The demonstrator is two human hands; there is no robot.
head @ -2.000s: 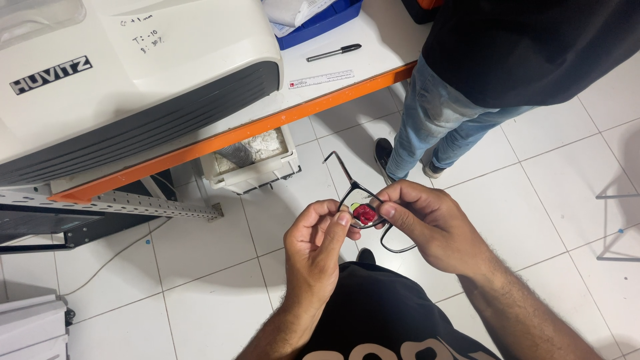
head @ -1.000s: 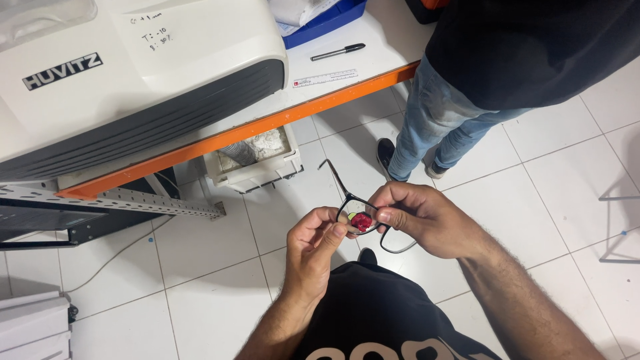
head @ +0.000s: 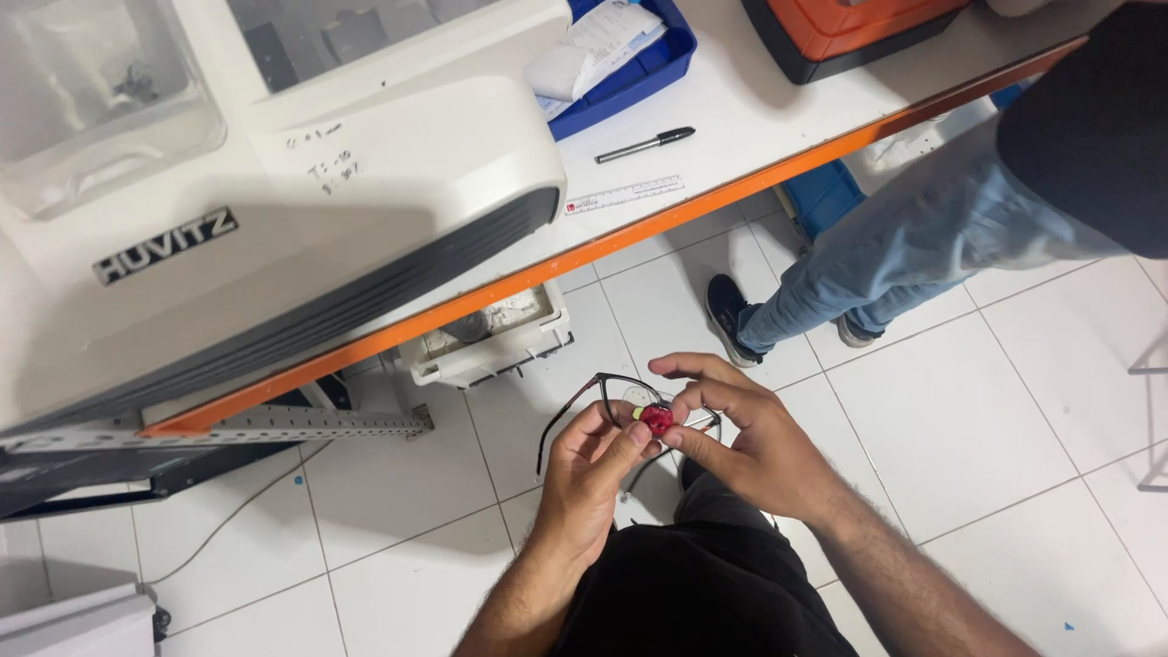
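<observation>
Near the lower middle, a dark eyeglass frame (head: 600, 377) is held between my hands with its temples spread. A clear lens (head: 636, 394) lies by one rim, bearing a red round block (head: 655, 420) with a yellow-green part at its side. Whether the lens is seated in the rim cannot be told. My left hand (head: 589, 474) pinches the lens and frame between thumb and fingers. My right hand (head: 762, 443) has its thumb and a finger at the red block's right side, with the other rim partly behind its fingers.
A white Huvitz machine (head: 383, 201) stands on an orange-edged bench (head: 630, 235). On the bench are a black pen (head: 645, 145), a ruler (head: 625, 194), a blue tray (head: 639, 91) and an orange-and-black case (head: 849, 36). A white bin (head: 493, 342) is below. A person (head: 876, 246) stands at the right.
The glasses have turned in my hands; the temple that pointed up now points down-left. My right hand's fingers have shifted onto the red block. The view has moved somewhat.
</observation>
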